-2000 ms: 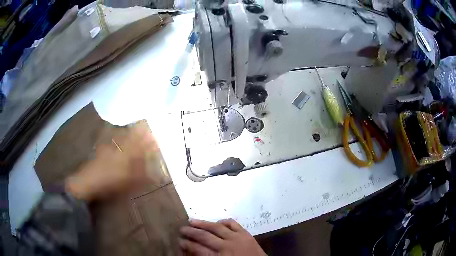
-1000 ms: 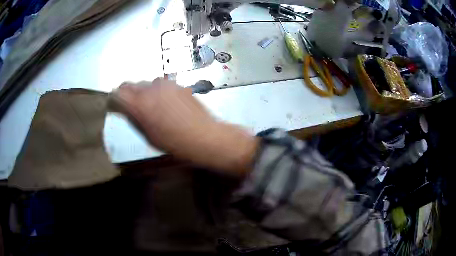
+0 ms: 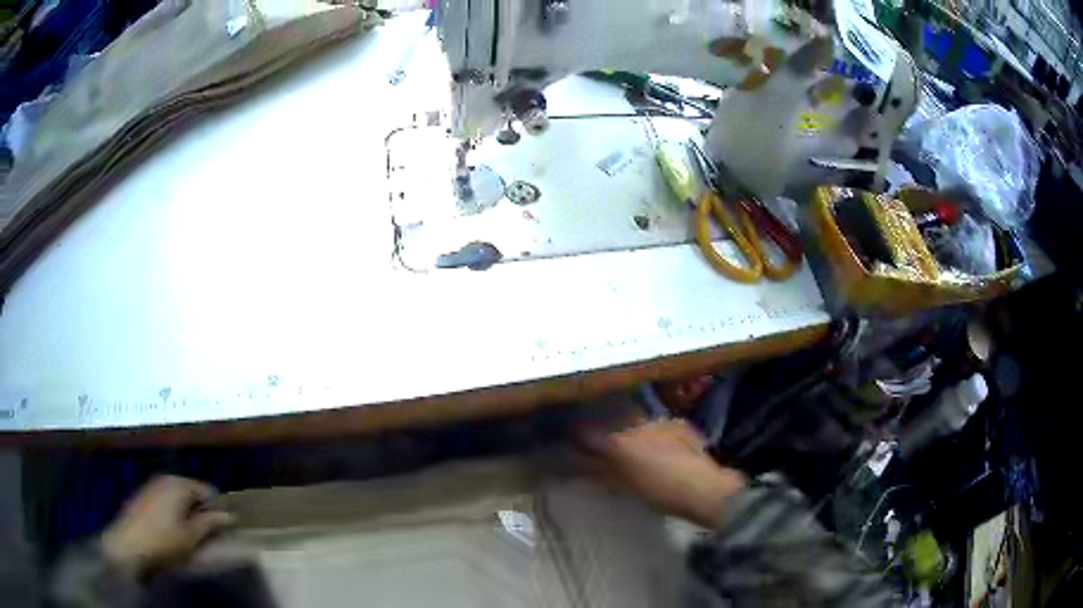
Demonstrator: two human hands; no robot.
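A grey-beige cloth panel (image 3: 404, 558) hangs below the table's front edge, its pale side up, with a darker band along its top edge and a small white tab (image 3: 518, 526) near a vertical seam. My left hand (image 3: 166, 523) is at the panel's top left corner, fingers curled on the cloth. My right hand (image 3: 659, 466) is at its top right, blurred, with its fingertips hard to make out against the cloth and the shadow. The sewing machine's presser foot area (image 3: 467, 178) stands beyond, with no cloth under it.
The white table (image 3: 238, 273) has a ruler along its front edge. Stacked brown garments (image 3: 154, 107) lie at the far left. Orange-handled shears (image 3: 727, 238), a tool with a pale yellow-green handle (image 3: 677, 172) and a yellow-taped box (image 3: 879, 249) are at the right.
The brown cloth has left the tabletop, and a pale-side-up panel now shows below the front edge. My right hand has moved down off the table to the right. My left hand has come into view.
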